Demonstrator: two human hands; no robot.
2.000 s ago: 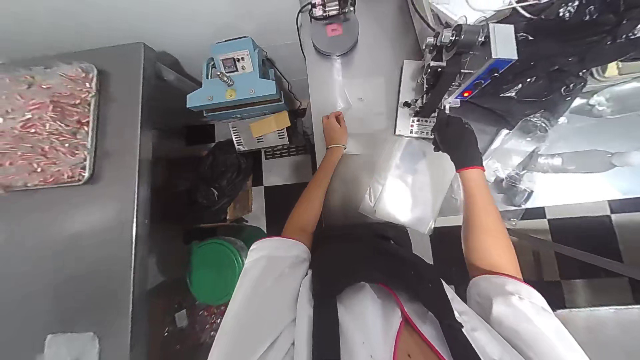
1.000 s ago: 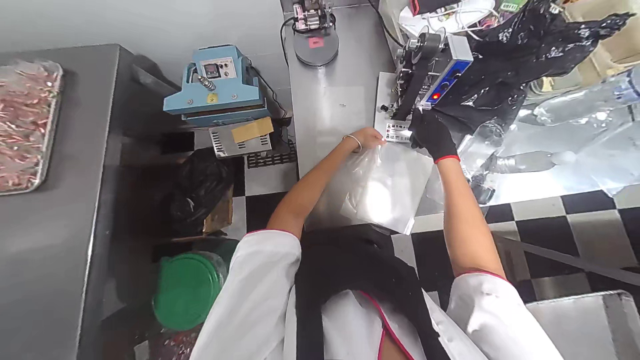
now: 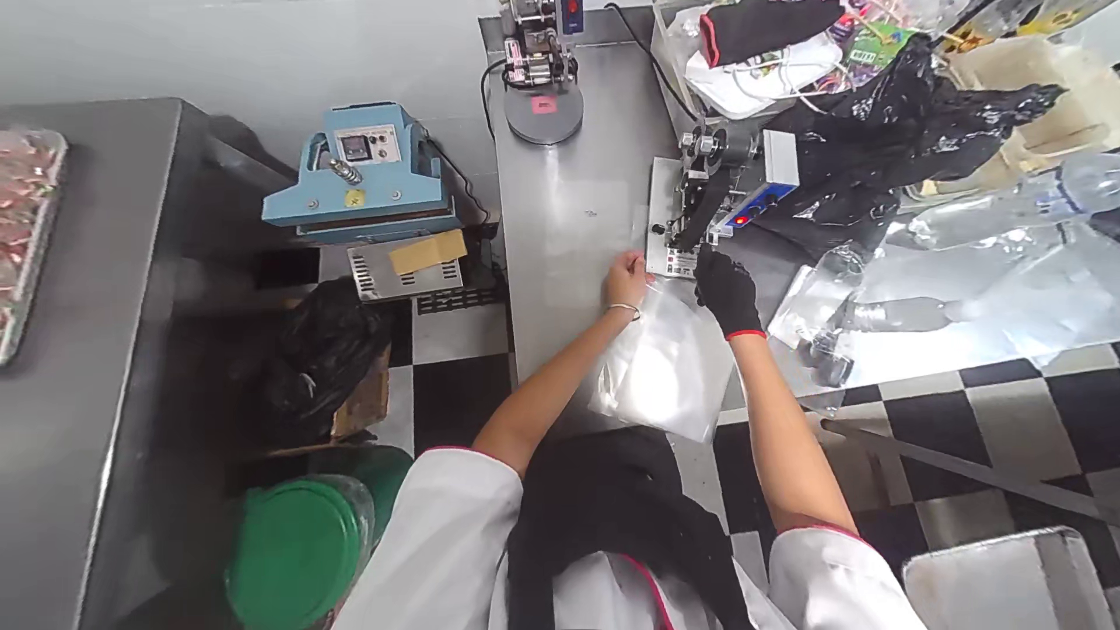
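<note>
A small ribbon coding machine [image 3: 722, 179] with a blue control panel and a lit red light stands on the steel table [image 3: 560, 210]. My bare left hand [image 3: 627, 280], a bracelet at its wrist, is at the left front corner of the machine's base plate, at the upper edge of the clear plastic bags [image 3: 665, 367]; its fingertips are partly hidden, so its grip is unclear. My right hand [image 3: 728, 287], in a black glove with a red cuff, is at the front of the machine, just under its head; what its fingers hold is hidden. The bags lie below both hands, near the table's front edge.
Another small machine with a round grey plate [image 3: 544, 114] stands at the back. A blue heat press [image 3: 363, 171] is to the left, above a green-lidded bucket [image 3: 297, 551]. Black plastic [image 3: 910, 131] and clear plastic bottles [image 3: 901, 315] crowd the right. A filled tray [image 3: 48, 227] sits far left.
My left hand has moved right, from the bare table to the coding machine's base and the bags' upper edge. My right hand has stayed by the machine's front. The view has shifted somewhat.
</note>
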